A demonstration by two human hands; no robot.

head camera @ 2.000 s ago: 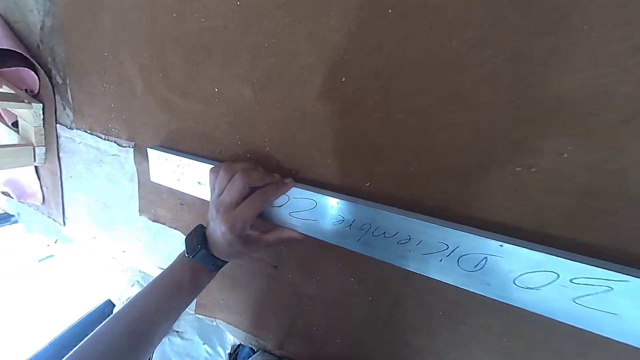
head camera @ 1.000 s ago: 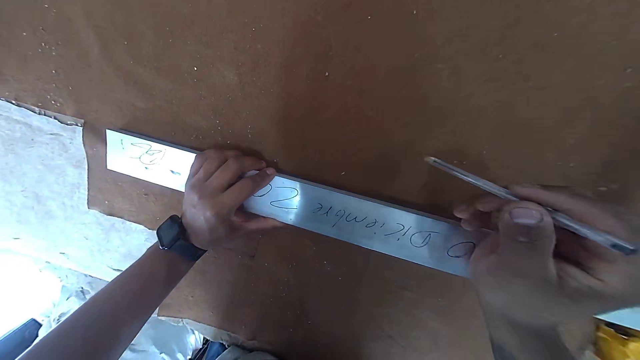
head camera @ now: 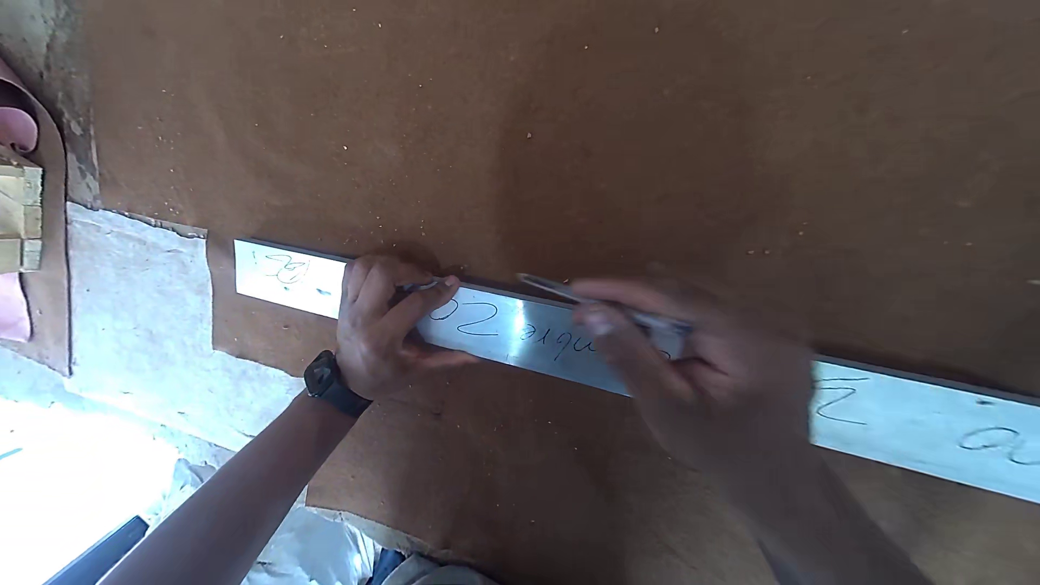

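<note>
A long flat metal straightedge (head camera: 918,418) with handwriting on its face lies slantwise across a large brown sheet, possibly leather (head camera: 617,146). Near its left end my left hand (head camera: 386,321) grips it across its width, thumb and fingers at the upper edge; a dark watch is on that wrist. My right hand (head camera: 691,357), slightly blurred, is over the middle of the straightedge and covers part of it. Between its thumb and fingers it holds a slim clear pen (head camera: 544,284), whose tip points left, close to the upper edge. Whether the tip touches the sheet I cannot tell.
Pale, worn material (head camera: 154,292) shows beyond the brown sheet's ragged left edge. At the far left are a wooden frame or block (head camera: 20,219) and pink rolled material (head camera: 16,126). A dark bar (head camera: 97,552) shows at the lower left, near crumpled pale plastic or cloth (head camera: 313,552).
My right hand, out of view two seconds ago, came in at the right with the pen and has since moved left along the straightedge. My left hand stays on the straightedge.
</note>
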